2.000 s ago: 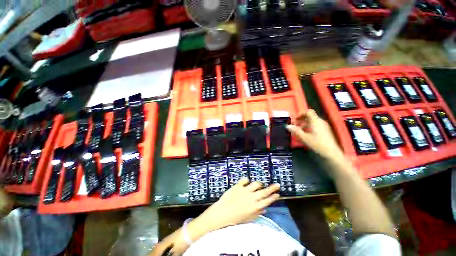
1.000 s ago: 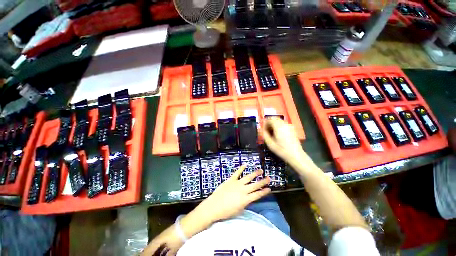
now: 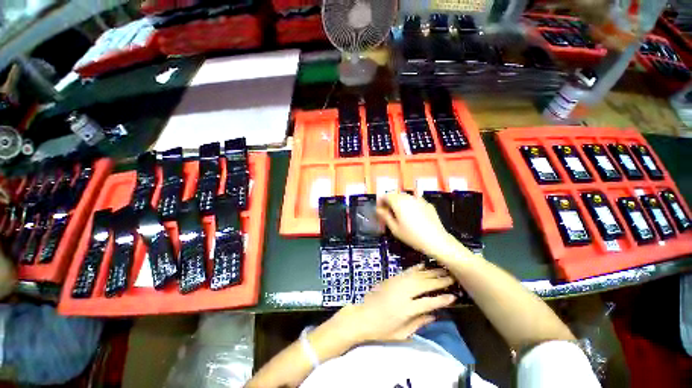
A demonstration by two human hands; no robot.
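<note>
Several open flip phones (image 3: 334, 250) stand side by side in a row at the front edge of the bench, screens above and keypads below. My left hand (image 3: 402, 301) lies flat with fingers spread over the lower keypads. My right hand (image 3: 413, 220) reaches across the row, its fingertips at the screen of the second phone from the left; its forearm covers parts of the phones to the right. Whether it holds anything thin is too blurred to tell. Behind the row, a red-orange foam tray (image 3: 309, 155) holds several open phones in its back pockets and white slips in its front pockets.
A tray of closed, labelled phones (image 3: 565, 261) lies at the right. A tray of open phones (image 3: 161, 303) lies at the left, another beyond it. A white board (image 3: 228, 98), a fan (image 3: 359, 26) and a bottle (image 3: 569, 96) stand behind.
My right hand has moved left along the row, from the rightmost phone to the second from the left. My left hand still rests on the keypads. The camera view has shifted slightly.
</note>
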